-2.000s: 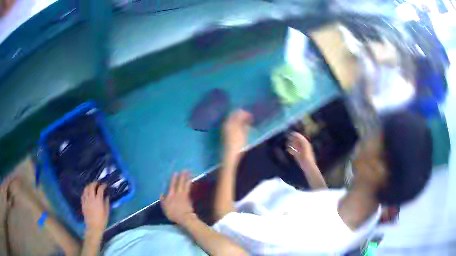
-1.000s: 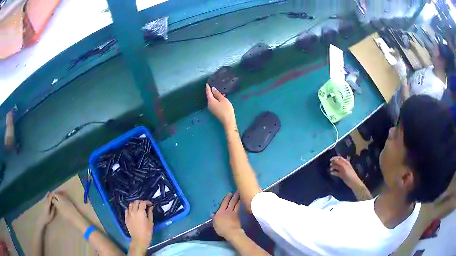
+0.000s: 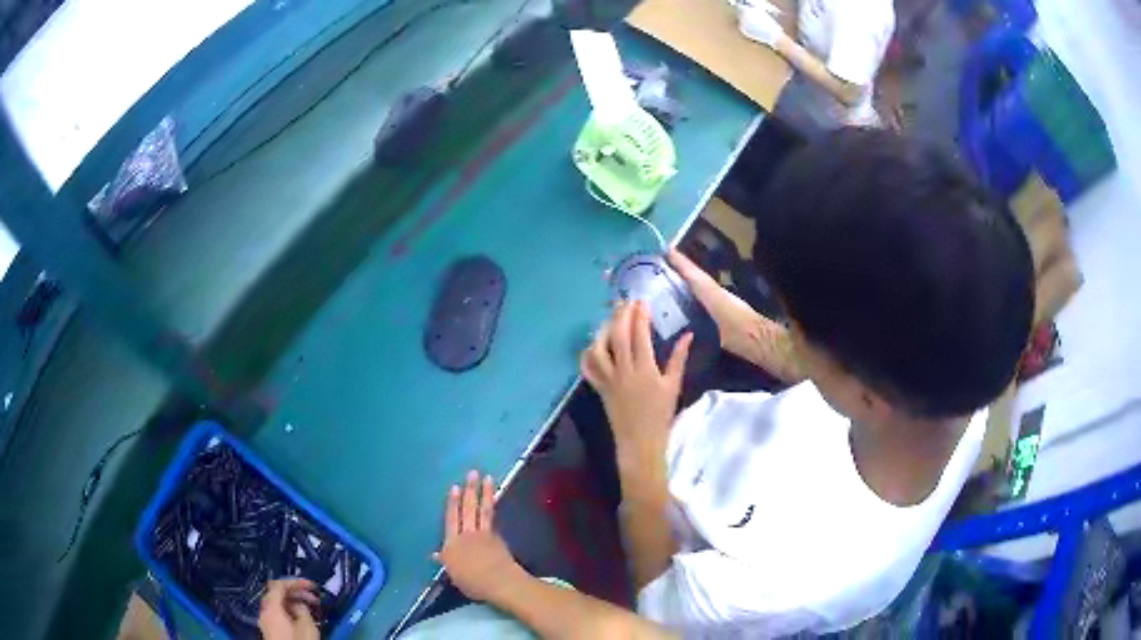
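Observation:
A blue tray (image 3: 365, 595) heaped with slim black plastic parts stands at the lower left of the green bench. My left hand (image 3: 289, 610), cut off by the bottom edge, is over the near end of the tray with its fingers bent down at the parts; whether it holds one is hidden. My right hand (image 3: 476, 546) rests on the bench's front edge, empty, palm down with fingers apart. A black oval housing (image 3: 466, 313) lies farther up the bench, touched by no hand.
Close on the right, a person (image 3: 801, 500) in a white shirt holds a dark device (image 3: 653, 294) in both hands at the bench edge. A light green fan (image 3: 626, 158) with a white cord stands beyond. More dark housings (image 3: 410, 125) lie along the back strip. Cardboard (image 3: 707, 44) is at the top.
The view has swung rightward and steadied. The neighbour's arm has drawn back from the back strip, and both their hands are now at a device. My left hand's fingers are more bent.

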